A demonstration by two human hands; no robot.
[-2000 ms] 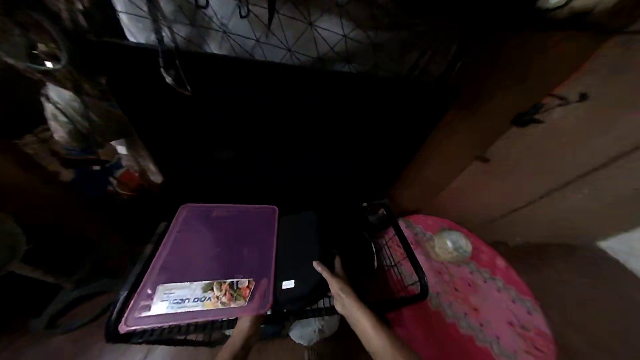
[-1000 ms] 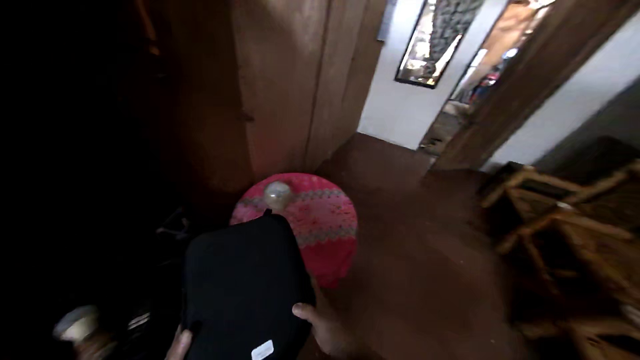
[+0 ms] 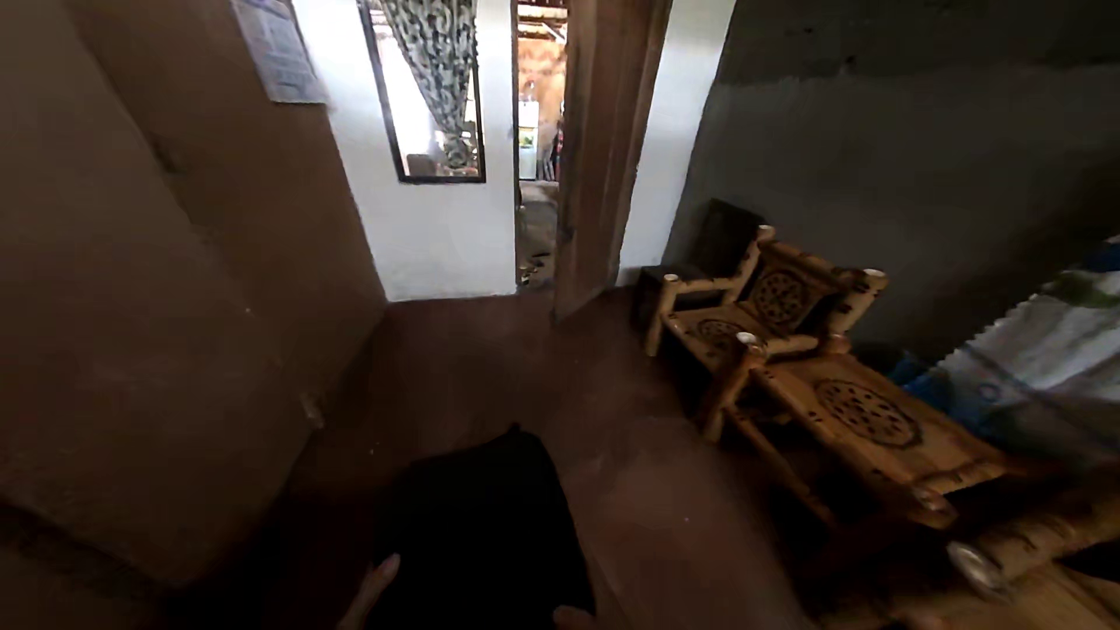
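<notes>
A black case with rounded corners is at the bottom middle of the head view, above the dark red floor. My left hand grips its left edge, with only a thumb or finger and part of the hand showing. At the case's lower right corner, the tip of my right hand holds on; the rest of that hand is out of frame or hidden.
Carved wooden chair and wooden bench stand on the right. Ahead, a brown door stands ajar beside a white wall with a window. A brown wooden panel wall runs along the left.
The view has swung far right, from the wire rack and pink round table to the doorway and chairs. The black case, on the rack at first beside a purple lidded box, is now held in both hands.
</notes>
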